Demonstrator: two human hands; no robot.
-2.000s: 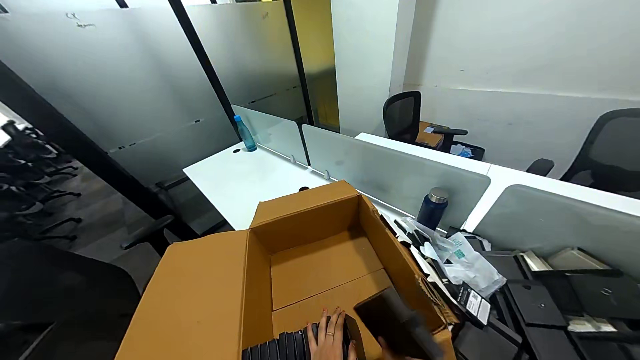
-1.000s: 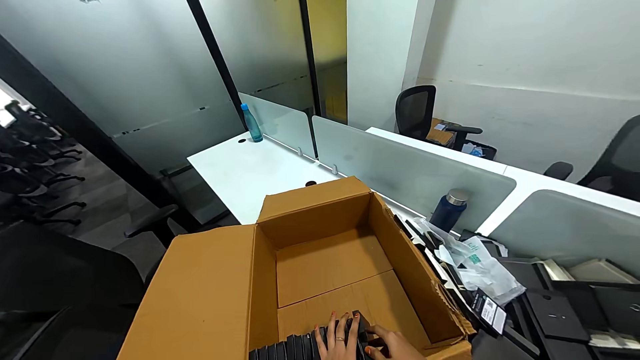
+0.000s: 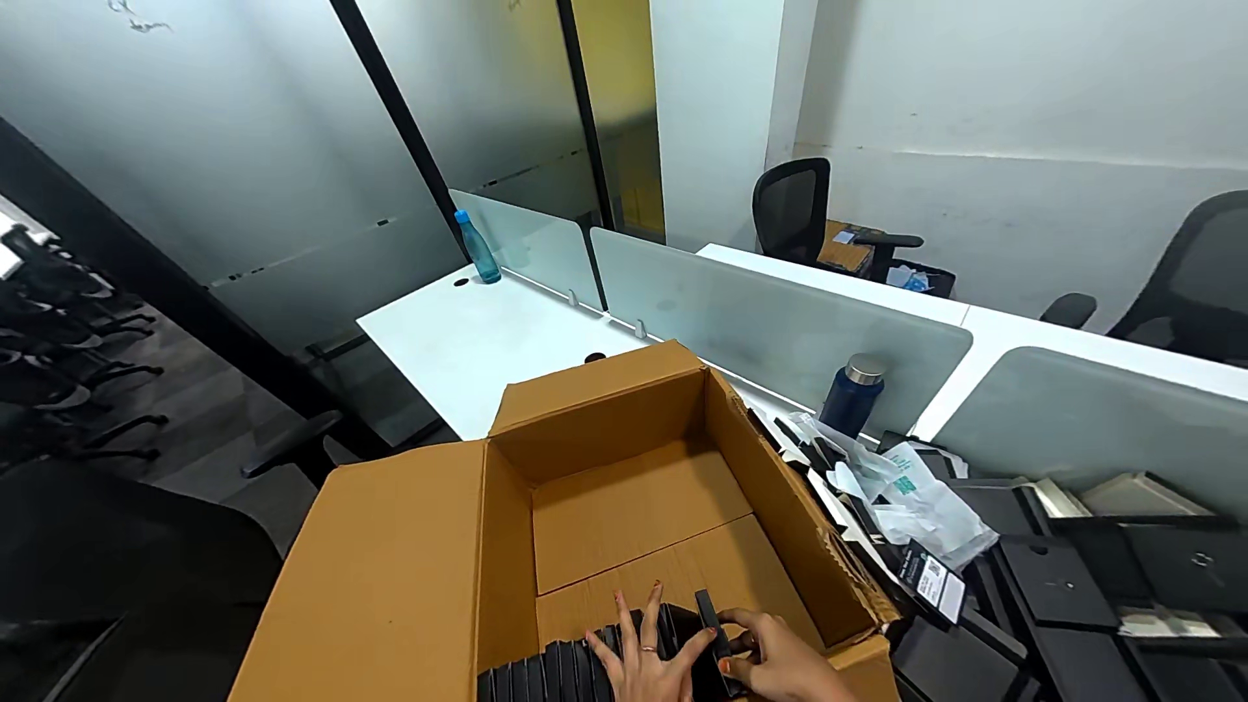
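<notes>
An open cardboard box (image 3: 634, 502) stands at the lower middle, with a row of thin black boxes (image 3: 546, 673) upright along its near side. My left hand (image 3: 651, 663) lies over this row with fingers spread, its thumb reaching toward the item on the right. My right hand (image 3: 775, 658) pinches a flat black box (image 3: 717, 629) between thumb and fingers, at the right end of the row. The lower parts of both hands and of the row are cut off by the frame's edge.
Right of the carton lie stacked black boxes (image 3: 1058, 585), a white plastic bag (image 3: 926, 507) and a dark blue bottle (image 3: 852, 395). A teal bottle (image 3: 478, 248) stands on the white desk (image 3: 487, 341) beside a frosted divider (image 3: 770, 312). A black chair (image 3: 127, 556) is at left.
The flat black box seen tilted over the carton's right side two seconds before now stands upright at the end of the row, in my right hand.
</notes>
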